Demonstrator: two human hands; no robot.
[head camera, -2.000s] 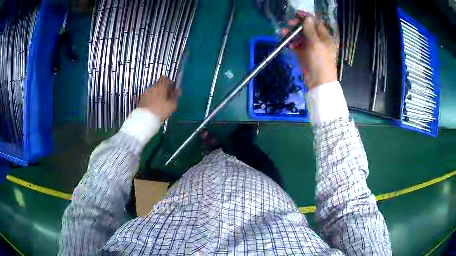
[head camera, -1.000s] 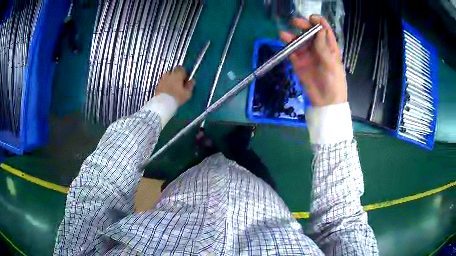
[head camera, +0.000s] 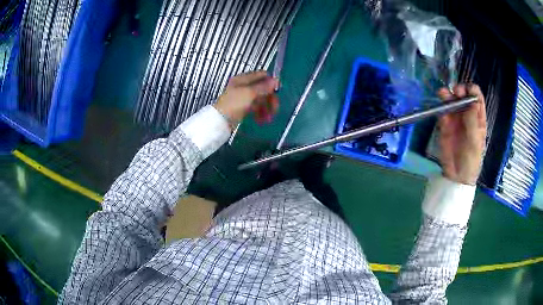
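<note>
My right hand (head camera: 463, 134) grips the thicker right end of a long telescopic tube assembly (head camera: 339, 140). The tube slants down to the left, across the front of a small blue parts bin (head camera: 345, 122) full of black pieces, and its thin end is free. My left hand (head camera: 247, 100) is at the right edge of a row of tubes (head camera: 190, 65), with a short thick outer tube (head camera: 281, 52) standing out upward from its fingers. The left fingers are slightly blurred.
Another thin rod (head camera: 312, 80) lies mid-bench, with a small pale scrap (head camera: 322, 94) beside it. A clear plastic bag (head camera: 426, 44) lies behind the bin. A blue tote of rods (head camera: 62, 77) is far left, a blue tray of bright tubes (head camera: 524, 149) far right. Cardboard (head camera: 190, 219) shows below.
The view has turned, so the bench things sit farther right. The long tube lies flatter in the picture, and its right end and my right hand are lower. The short tube stays at my left hand.
</note>
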